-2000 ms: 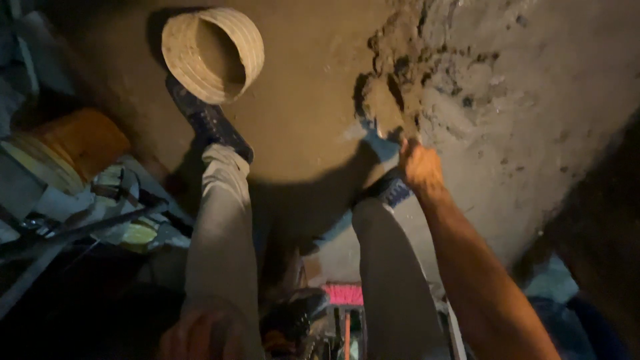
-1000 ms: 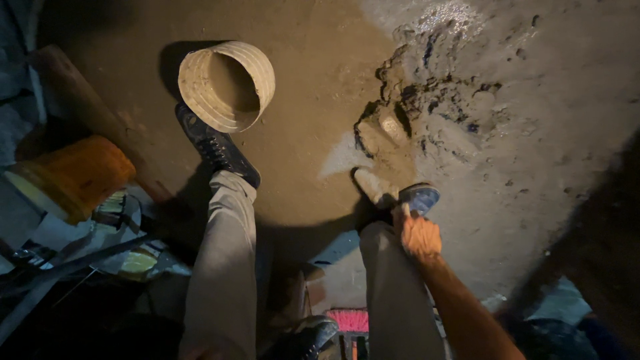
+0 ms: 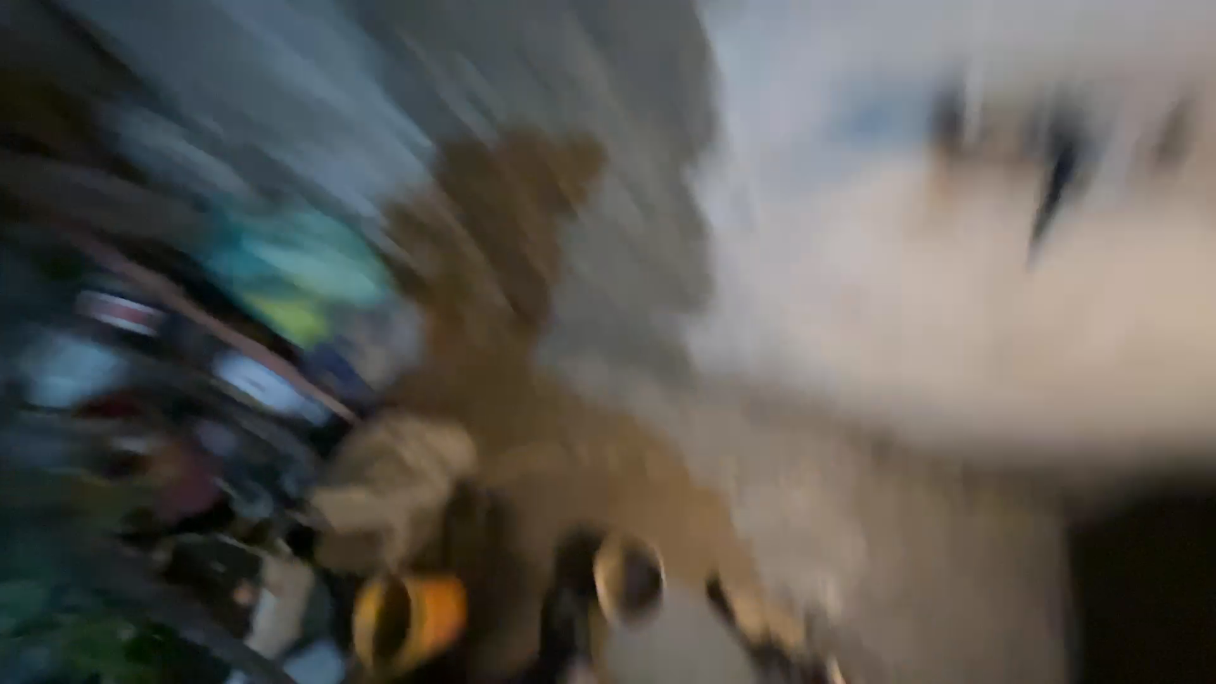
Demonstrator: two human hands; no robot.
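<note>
Strong blur covers the whole head view. Neither my left hand nor my right hand can be made out in it. Near the bottom centre is the pale round bucket (image 3: 630, 581), its dark opening showing. An orange bucket (image 3: 439, 613) lies on its side to the left of it. Brown wet ground (image 3: 608, 475) spreads above the pale bucket. Dark and tan shapes at the bottom edge, right of that bucket, are too smeared to name.
Mixed clutter (image 3: 256, 380) fills the left side, with a long thin pole-like piece across it. A pale bulky thing (image 3: 394, 484) sits above the orange bucket. At the upper right is a bright, pale surface (image 3: 902, 313) with dark shapes on it.
The view has swung sharply up and away. My right hand, seen low near the mud and my shoe a second ago, no longer shows clearly.
</note>
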